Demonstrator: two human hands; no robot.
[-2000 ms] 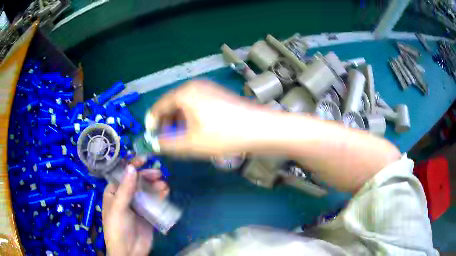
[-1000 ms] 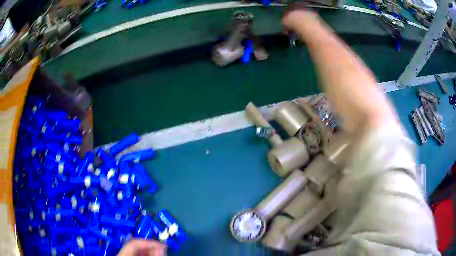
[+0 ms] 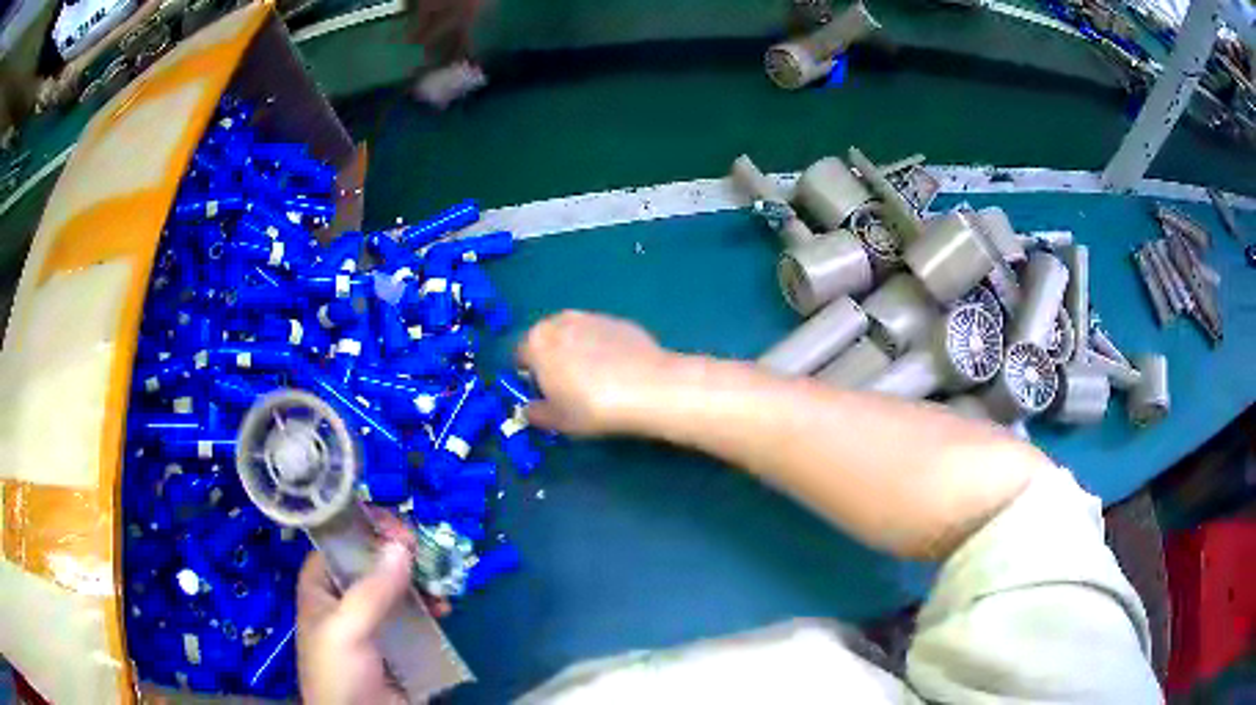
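Note:
My left hand (image 3: pixel 356 627), low left, is closed around a beige-grey fan body (image 3: pixel 295 459). Its round spoked head points up-left, and its handle runs down-right past my thumb. A small green circuit board (image 3: pixel 444 556) shows beside the handle at my fingertips. My right hand (image 3: pixel 585 372) is at the right edge of the heap of blue battery cells (image 3: pixel 344 310), fingers bent down and left. Its fingertips are close to a few cells; whether they grip one cannot be told.
A large carton (image 3: pixel 62 413) stands at left. More fan bodies (image 3: pixel 950 255) are piled on the blue-green bench at right, with loose narrow shells (image 3: pixel 1178 276) beyond. Another fan body (image 3: pixel 813 48) lies on the dark green belt. A person's hand (image 3: pixel 448 76) shows at top. A red object (image 3: pixel 1212 606) stands far right.
My right hand has come back from over the belt to the blue cells. My left hand is now in fuller view, with a fan body. The view has shifted, showing more of the carton.

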